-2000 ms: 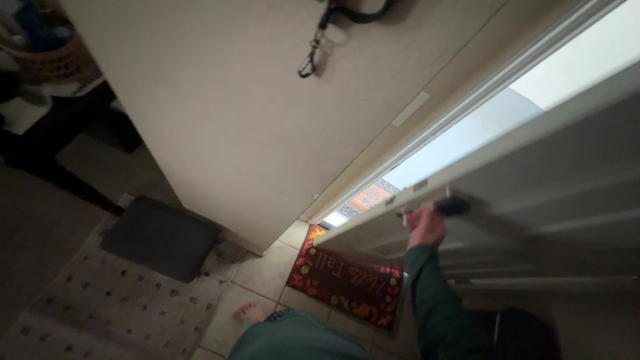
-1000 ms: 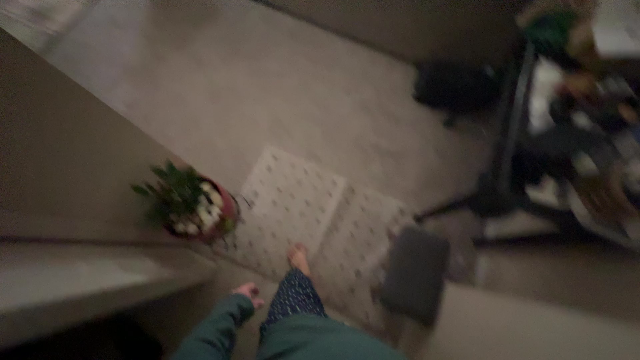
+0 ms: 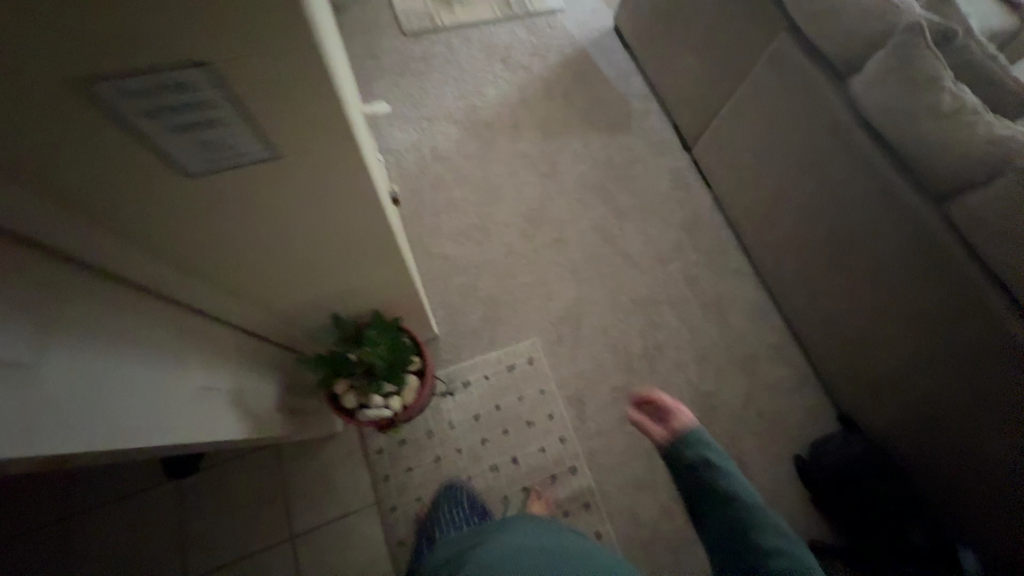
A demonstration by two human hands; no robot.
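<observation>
My right hand (image 3: 661, 417), in a green sleeve, hangs over the carpet to the right of the patterned rug (image 3: 500, 424). Its fingers are loosely curled and blurred, and I see nothing in them. The left hand is out of view. A potted plant (image 3: 372, 360) with pale stones in a reddish pot stands at the left edge of the rug, by the end of the wall. My bare foot (image 3: 540, 502) and a knee in dark patterned trousers show at the bottom.
A long beige sofa (image 3: 840, 232) with cushions (image 3: 932, 108) runs along the right. A dark bag-like object (image 3: 872, 488) lies near its lower end. At left is a wall with a framed sign (image 3: 188, 118) bearing writing. Another rug (image 3: 472, 10) lies at the top; floor tiles (image 3: 328, 472) are lower left.
The view has swung away from the door, where a hand was at the handle two seconds ago. The sofa has come into view; the black table and grey stool are out of it.
</observation>
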